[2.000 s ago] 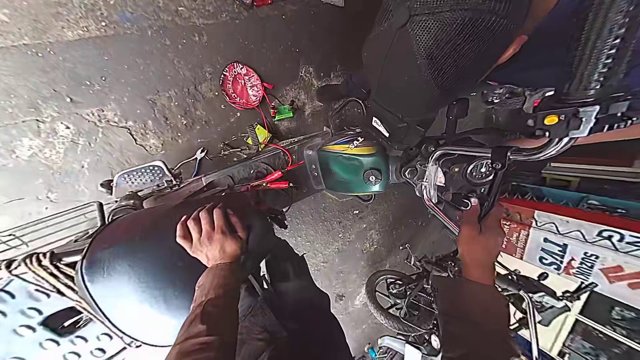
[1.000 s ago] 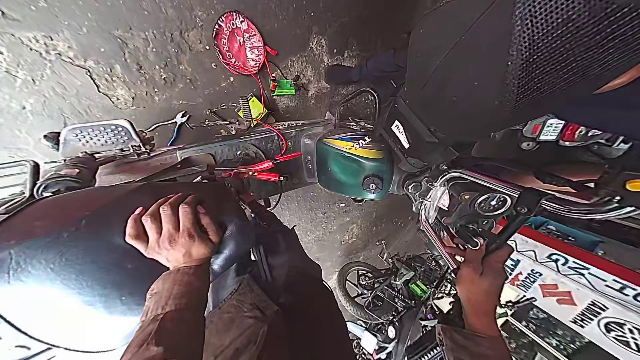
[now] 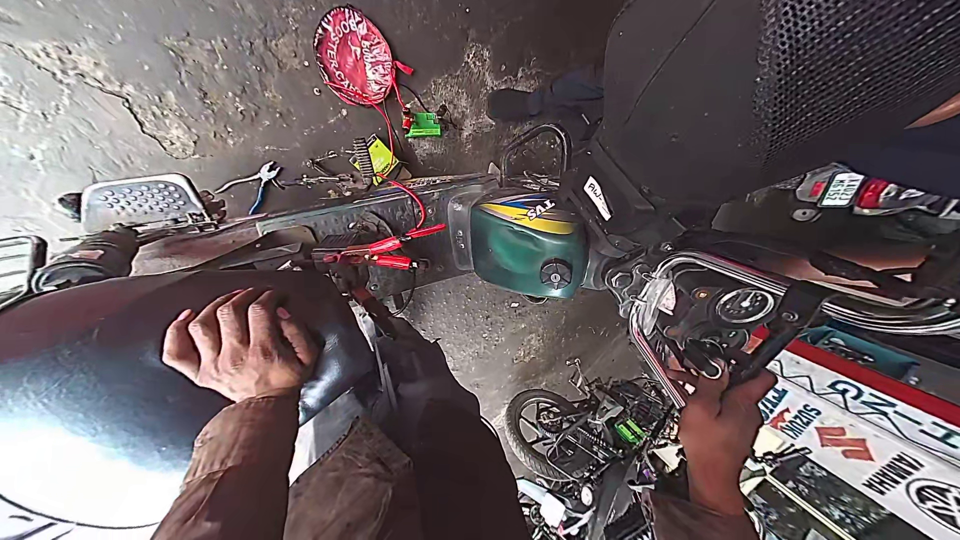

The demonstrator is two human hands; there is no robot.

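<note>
My left hand [image 3: 244, 345] rests with bent fingers on the black motorcycle seat [image 3: 97, 360]. My right hand [image 3: 720, 420] is at the handlebar [image 3: 649, 330], its fingers around a ring or key near the ignition, below the round speedometer [image 3: 745, 304]; what exactly it grips is partly hidden. Between my hands lies the green TVS fuel tank [image 3: 517, 251]. Red booster cable clamps [image 3: 390, 261] sit in the open frame beside the seat, their red cable running over the frame towards a round red booster cable bag [image 3: 354, 56] on the floor.
Pliers [image 3: 262, 180] lie beyond the frame, near a metal footrest plate [image 3: 146, 201]. A green clamp-like piece [image 3: 424, 124] is on the floor. Beyond the tank are a person's dark shoe [image 3: 514, 105] and a large black mesh-backed form. Another motorcycle [image 3: 547, 435] and a lettered board [image 3: 862, 442] are below right.
The view has shifted and come closer to the motorcycle. My left hand stays on the seat and my right hand stays by the handlebar.
</note>
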